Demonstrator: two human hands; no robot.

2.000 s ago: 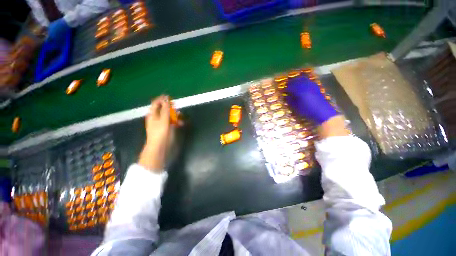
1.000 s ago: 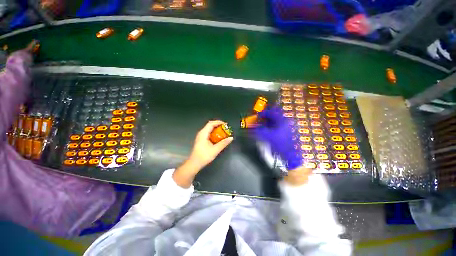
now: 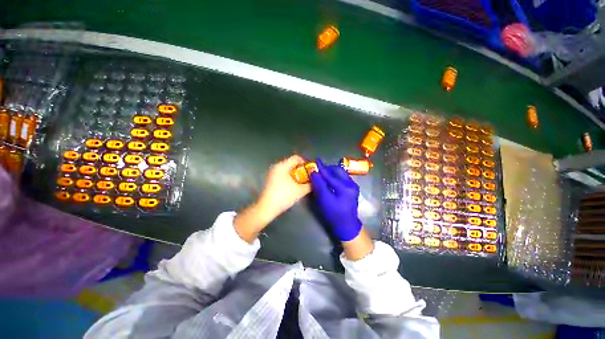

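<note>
My bare left hand point(image 3: 284, 188) holds an orange component point(image 3: 303, 173) in its fingertips over the dark green bench. My right hand point(image 3: 337, 198), in a purple glove, has its fingertips at the right end of the same component; whether they grip it or a small piece is hidden. Two loose orange components lie just right of my hands, one upright-slanted point(image 3: 373, 140) and one lying sideways point(image 3: 355, 165). The right blister tray point(image 3: 391, 205) holds rows of orange parts. The left blister tray point(image 3: 113, 99) has orange parts in the near rows and empty pockets at the far side.
The green belt point(image 3: 252, 33) runs beyond a pale rail point(image 3: 219, 63), carrying several orange components. Clear empty trays point(image 3: 537, 205) lie on brown cardboard at the right. A neighbour's pink sleeve point(image 3: 60, 245) is at the left. Blue bins point(image 3: 458, 20) and a pinkish hand point(image 3: 517, 40) are across the belt.
My right hand has moved left from beside the right tray to the component in my left hand. The view has shifted, and the neighbour's arm has withdrawn from the belt at the left.
</note>
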